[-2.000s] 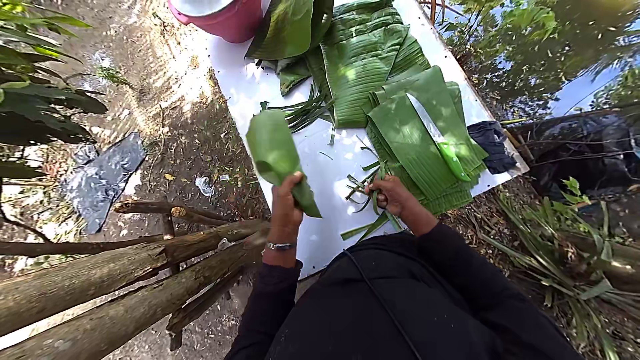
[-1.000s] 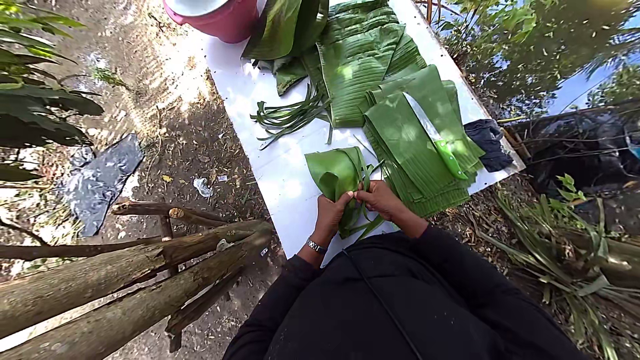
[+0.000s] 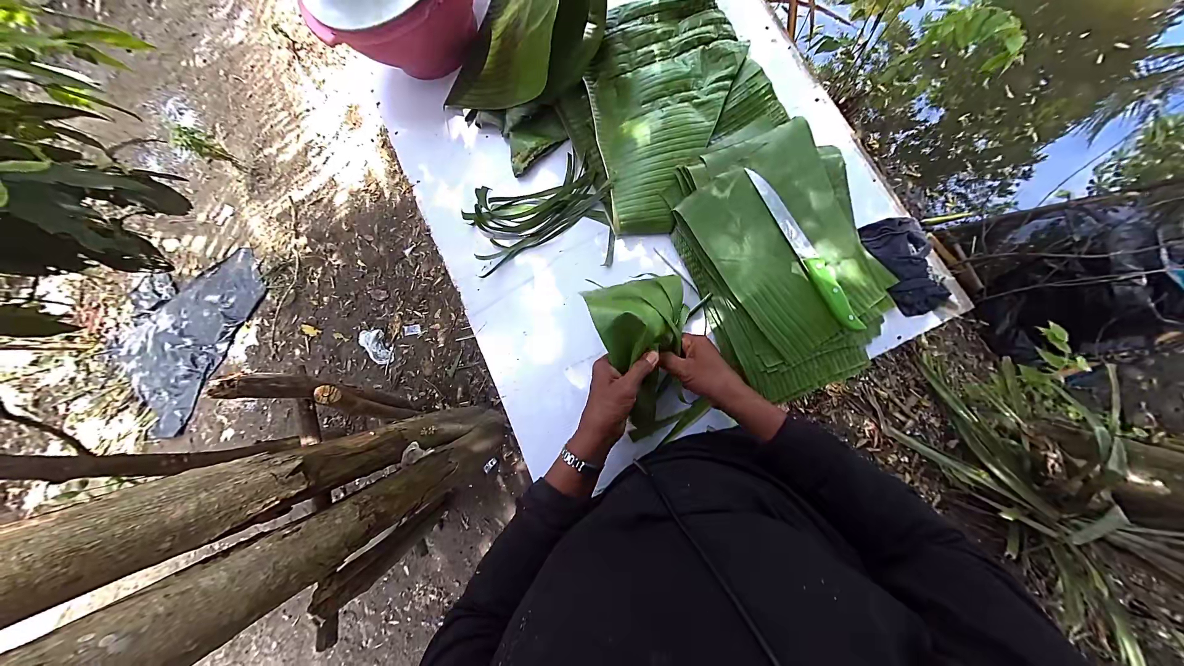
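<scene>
My left hand (image 3: 610, 400), a metal-banded watch on its wrist, pinches a folded green leaf bundle (image 3: 638, 310) near the table's close edge. Close beside it, my right hand (image 3: 705, 372) has its fingers closed on the gathered lower part of the same bundle; whether it also grips a leaf strip cannot be told. Green leaf strips lie under and around both hands. To the right, a knife with a green handle (image 3: 832, 294) rests on a stack of cut banana leaves (image 3: 768, 268). Thin leaf strips (image 3: 541, 213) lie loose beyond the bundle.
The white table (image 3: 499, 324) also carries a pink bucket (image 3: 407, 37) at its far left corner, larger leaves (image 3: 657, 120) at the back and a dark cloth (image 3: 905, 264) at the right edge. Wooden poles (image 3: 231, 481) stand to the left.
Two seconds ago my left hand held a leaf out to the left, while my right hand was at the strips. The leaf is now folded and gathered, with both hands together on it.
</scene>
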